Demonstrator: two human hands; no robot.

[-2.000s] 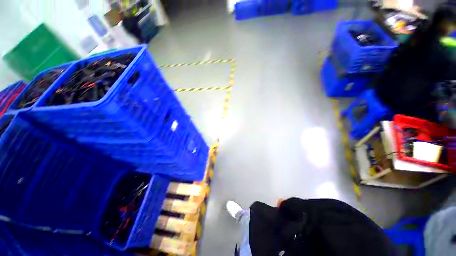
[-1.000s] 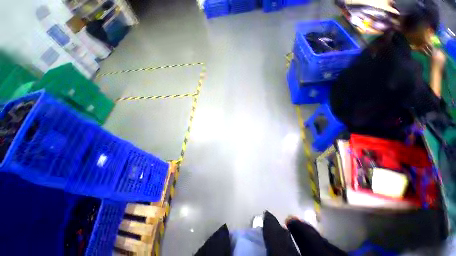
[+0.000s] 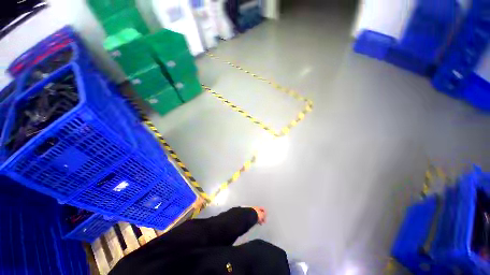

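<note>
My left hand (image 3: 260, 215) is small and blurred at the end of a black sleeve in the lower middle, over the grey floor. Its fingers are too unclear to tell whether it is open or holds anything. My right hand is out of view. To the left stands a stack of blue mesh crates (image 3: 102, 174). Its top crate is heaped with dark cables (image 3: 45, 110). The stack rests on a wooden pallet (image 3: 126, 236).
Green crates (image 3: 161, 70) are stacked beyond the blue ones. Yellow-black tape (image 3: 236, 110) marks the floor (image 3: 333, 161). Blue crates (image 3: 446, 225) stand at the lower right, and more blue crates (image 3: 397, 53) stand at the back right, near a dark opening.
The view has turned right, then back left. The person and red tray have left the picture. The green crates show more fully, and my left hand and sleeve have come into view.
</note>
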